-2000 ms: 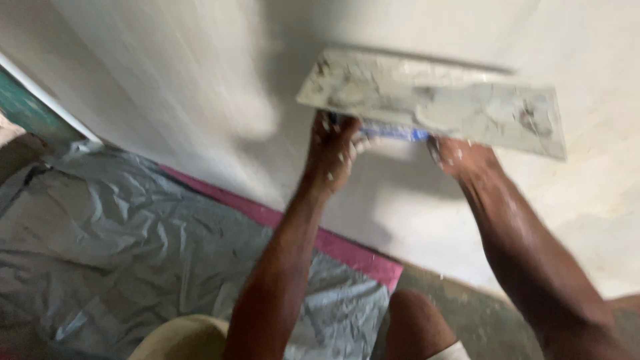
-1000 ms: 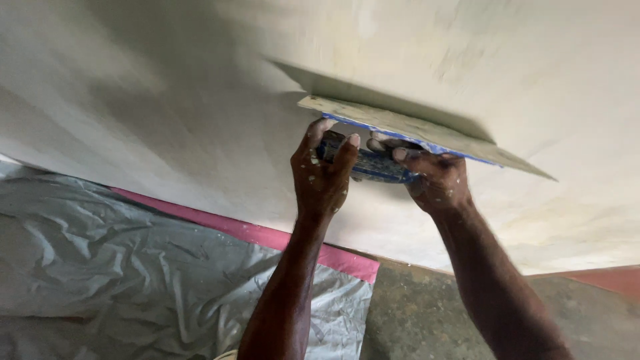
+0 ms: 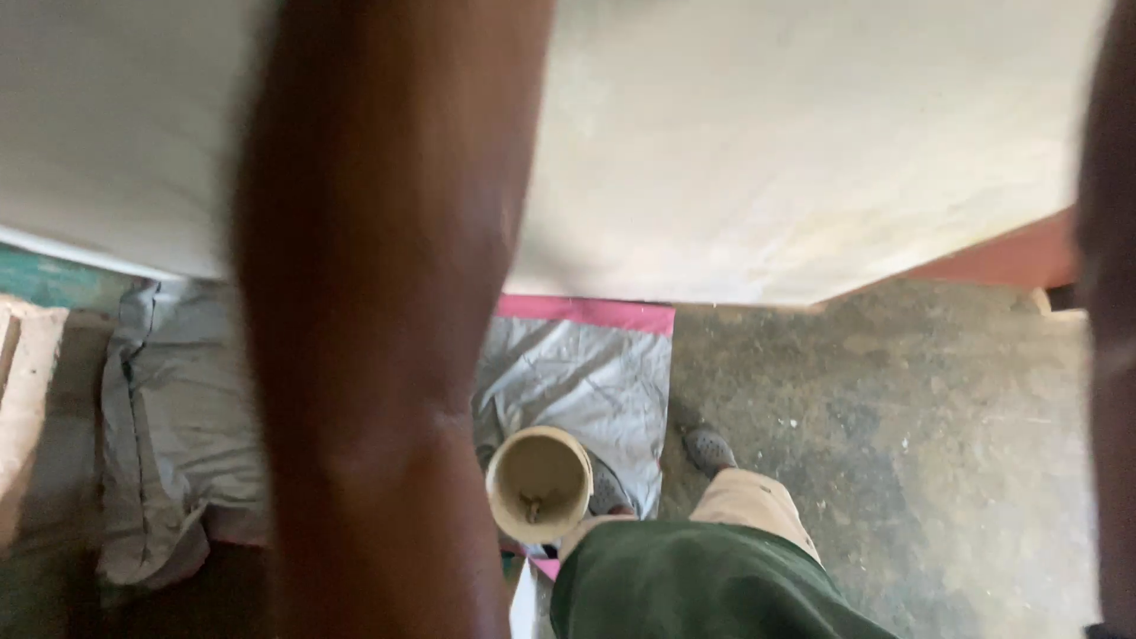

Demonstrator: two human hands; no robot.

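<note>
Both my hands are above the top edge of the head view, so what they hold is hidden. My left forearm, blurred and close to the camera, crosses the left half from bottom to top. Part of my right arm runs along the right edge. Behind the arms stands the pale plastered wall (image 3: pixel 710 160). Below it a grey cloth sheet with a pink border (image 3: pixel 577 373) lies on the floor. A cream bucket (image 3: pixel 540 484), with a little material at its bottom, is beside my left foot.
Bare concrete floor (image 3: pixel 905 426) spreads to the right of the sheet. My right shoe (image 3: pixel 707 450) rests on it near the sheet's edge. A reddish wall base (image 3: pixel 1003 253) is at the right, and a pale block-like object (image 3: pixel 27 399) at the far left.
The view has tilted down a lot. My hands and the wide blue-edged plastering blade they held against the wall have left the frame; the bucket's inside and my feet now show.
</note>
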